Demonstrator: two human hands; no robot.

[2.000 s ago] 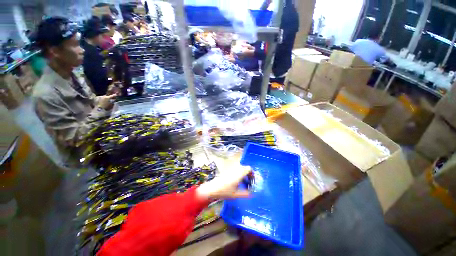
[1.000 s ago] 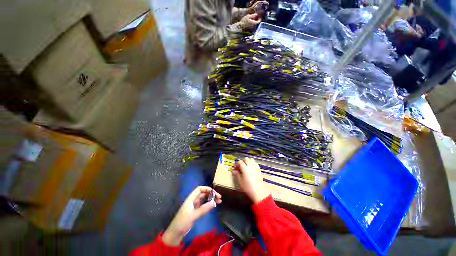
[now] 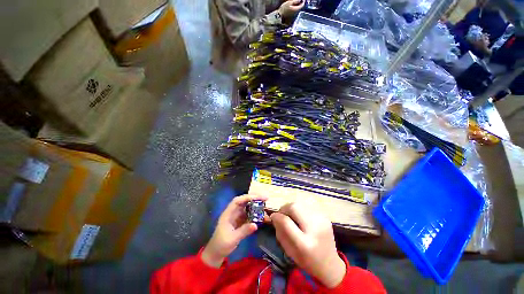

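My left hand (image 3: 227,231) holds a small silver-and-black module (image 3: 255,211) between thumb and fingers, in front of the cardboard work surface. My right hand (image 3: 304,238) is beside it, with thumb and index finger pinched at the module's right side on a small dark part, too small to name. A few black cable leads with yellow ends (image 3: 310,187) lie along the cardboard surface. Large heaps of such leads (image 3: 299,135) lie behind them. The blue tray (image 3: 431,212) stands at the right, with no modules visible in it.
Bundled leads (image 3: 425,138) lie behind the blue tray, near crumpled clear film (image 3: 428,95). A clear plastic tray (image 3: 339,28) is behind the heaps. A metal post (image 3: 422,37) slants at upper right. Stacked cartons (image 3: 86,92) stand left. A person's sleeve (image 3: 244,26) shows at the top.
My right hand has left the leads on the cardboard and come to the module in my left hand. Fewer leads lie at the front. My left hand has turned, showing the module more clearly.
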